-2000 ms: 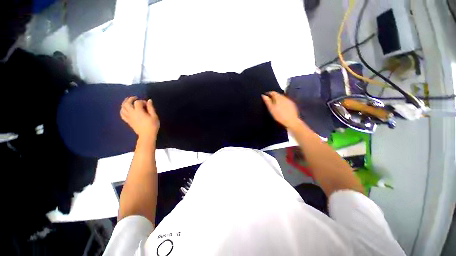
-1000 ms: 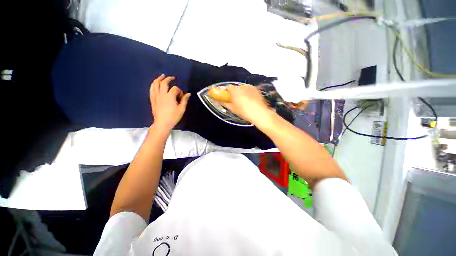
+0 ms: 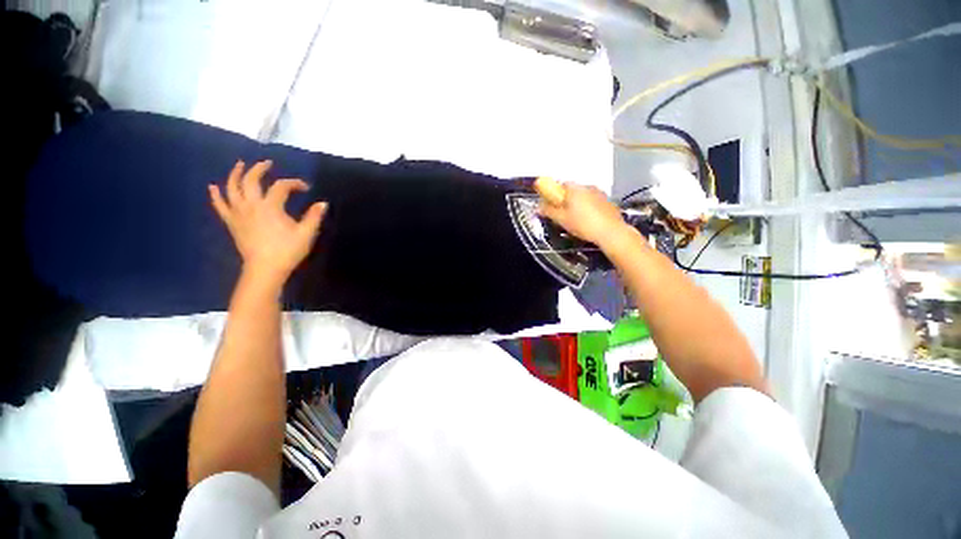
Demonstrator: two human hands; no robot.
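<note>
A black garment [image 3: 422,242] lies flat over the right part of the navy pressing board [image 3: 137,211]. My right hand [image 3: 582,214] is closed on the orange handle of the steam iron [image 3: 543,242], which is at the garment's right end. Part of the iron is hidden by my hand and wrist. My left hand [image 3: 269,223] holds nothing, its fingers spread and curled, over the board at the garment's left edge. I cannot tell whether it touches the cloth.
The board is on a white-covered table [image 3: 422,84]. Dark cloth [image 3: 32,358] is heaped at the left. A red item [image 3: 550,358] and a green container [image 3: 622,390] are below the board's right end. Yellow and black lines [image 3: 674,121] hang at the right.
Since one second ago, the iron in my right hand has moved right across the garment to its right end. Earlier, the iron was on its rest and my right hand was on the cloth.
</note>
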